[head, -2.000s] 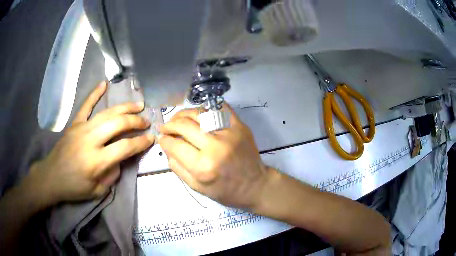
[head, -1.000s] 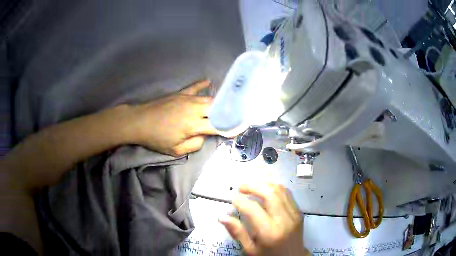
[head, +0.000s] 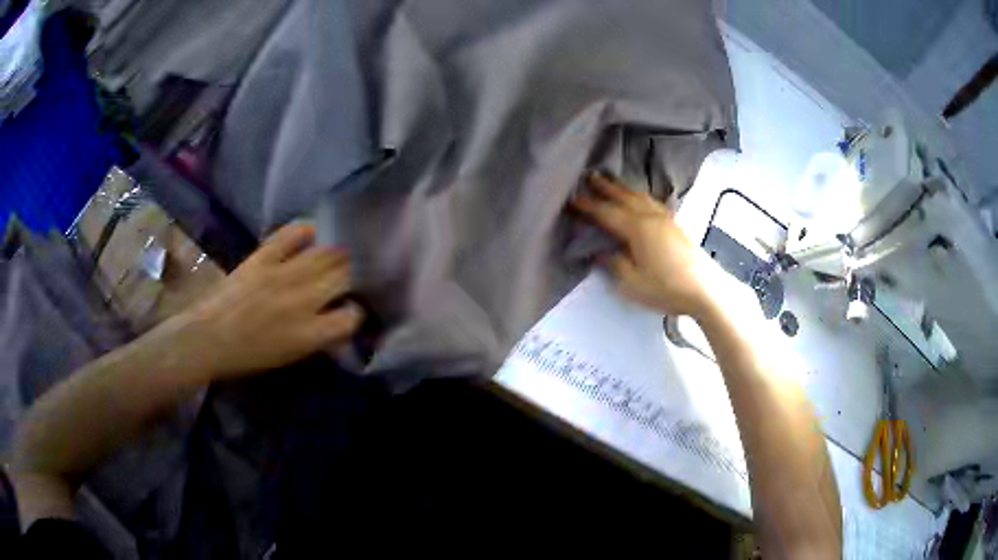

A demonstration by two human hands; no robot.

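Observation:
A large grey-taupe garment panel (head: 471, 142) lies bunched and folded across the left and middle of the table, its lower edge hanging at the table's front edge. My left hand (head: 290, 295) is on the panel's lower left part, slightly blurred, its fingertips at a fold of the cloth. My right hand (head: 640, 241) is at the panel's right part, its fingers partly tucked into a fold. The sewing machine (head: 875, 235) stands to the right, with its foot area away from the cloth.
Orange-handled scissors (head: 888, 459) lie on the machine bed at right. Ruler markings (head: 624, 394) run along the table's front edge. Blue material (head: 55, 142) and brown cardboard (head: 148, 257) are at left. More grey cloth (head: 44, 317) lies at lower left. A dark area is below the table edge.
The view has swung left. The panel has come away from the machine and is bunched up. My right hand has moved from the bare table onto the cloth; my left hand is at its lower left part.

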